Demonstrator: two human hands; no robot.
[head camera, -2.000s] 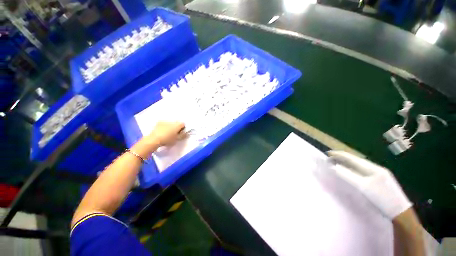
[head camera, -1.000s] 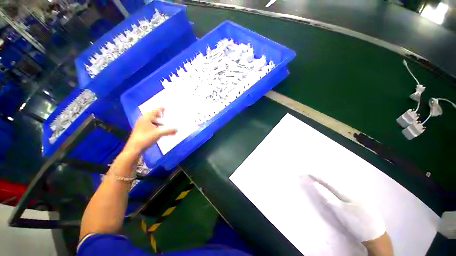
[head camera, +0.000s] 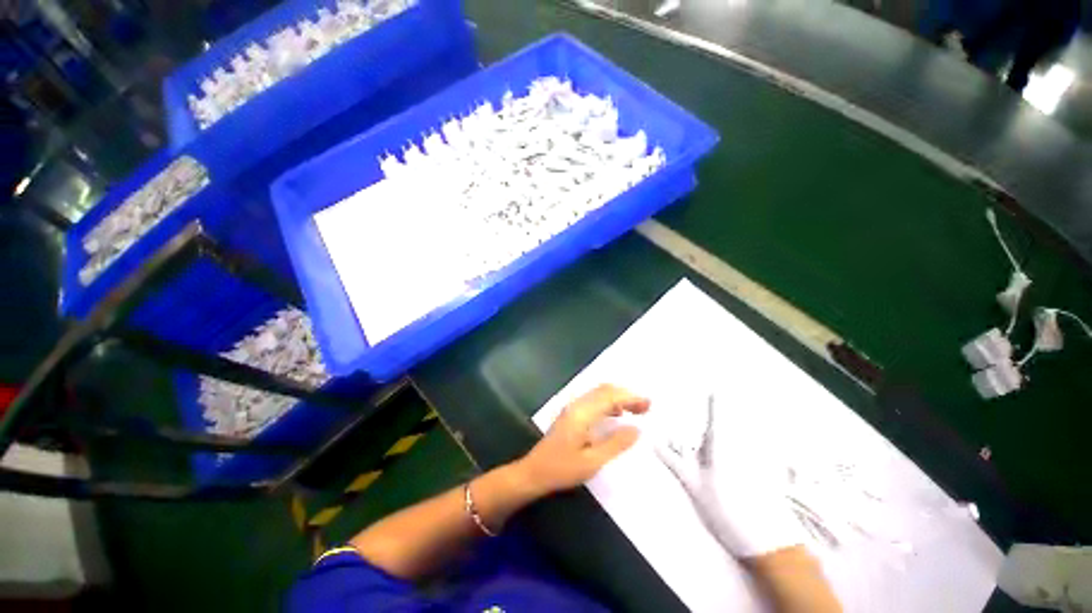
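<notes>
A white work sheet (head camera: 671, 329) lies on the dark green bench. My left hand (head camera: 587, 437), bare, is over its left edge with fingers curved and apart, and nothing shows in it. My right hand (head camera: 733, 497), in a white glove, is over the sheet just right of my left hand, fingers spread; glare blurs its outline, and I see nothing held. Pale, washed-out items with thin grey lines, apparently adapters or cords (head camera: 826, 503), lie on the sheet right of the glove. A blue bin (head camera: 437, 341) holds rows of white adapters (head camera: 539, 156); its near left part shows a bare white liner (head camera: 383, 258).
More blue bins of adapters (head camera: 144, 216) stand at left behind a black rack (head camera: 120, 323). Two corded adapters (head camera: 992, 365) lie on the green surface at far right. A pale block (head camera: 1048, 575) sits at the lower right edge. A person's dark legs show at top right.
My left hand has left the blue bin and come right to the sheet, beside my gloved hand. The gloved hand has shifted slightly left. Pale items now show on the sheet's right part.
</notes>
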